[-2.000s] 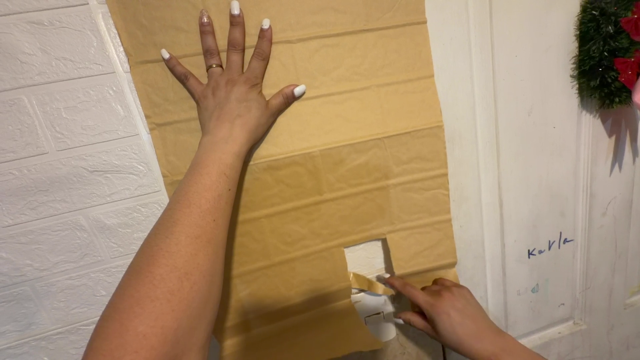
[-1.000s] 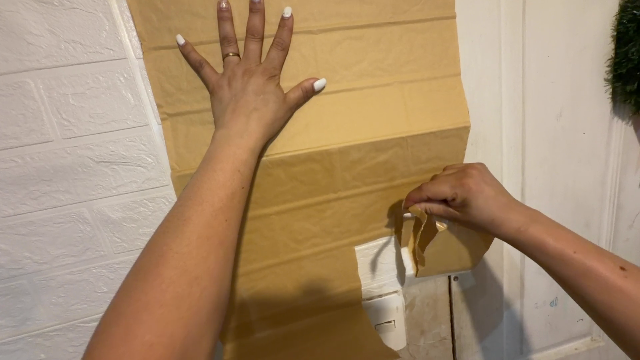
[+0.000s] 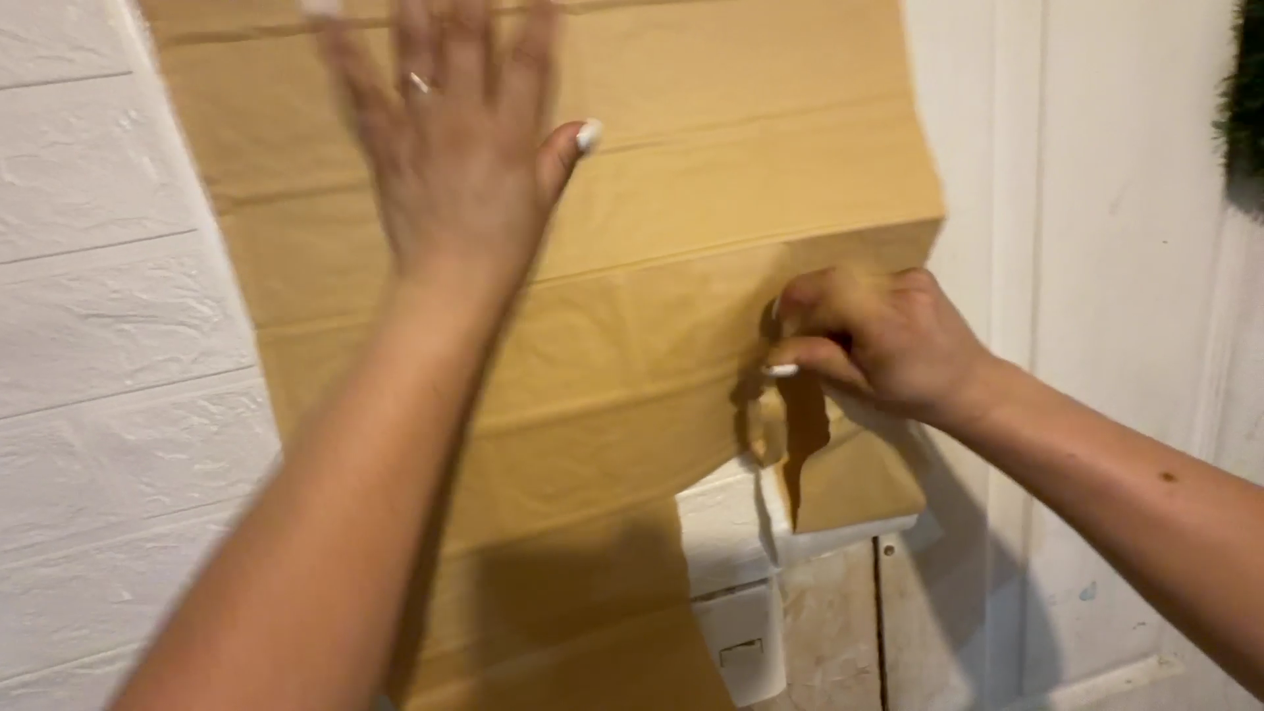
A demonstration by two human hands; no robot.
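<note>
My left hand (image 3: 459, 158), blurred, lies spread on the upper part of a large tan backing paper sheet (image 3: 612, 326) with brick-shaped creases. At the sheet's right side my right hand (image 3: 879, 336) pinches a torn edge of the paper between thumb and fingers. Beneath it a tan flap (image 3: 859, 474) with a white lower edge hangs out, with a dark gap beside it. Left of that flap, a white brick-textured foam panel (image 3: 726, 523) shows below the ragged paper edge. A small cut or slot outline is visible lower on the white part.
White brick-textured wall panels (image 3: 109, 316) run along the left. A white panelled door (image 3: 1116, 296) stands at the right, with part of a green wreath (image 3: 1244, 109) at the edge. A stained whitish surface (image 3: 829, 612) with a dark vertical gap shows at the bottom.
Two seconds ago my right hand was lower, at the opening in the paper; it has moved up, pulling torn paper. More of the right-hand side is lifted. My left hand stays on the upper sheet.
</note>
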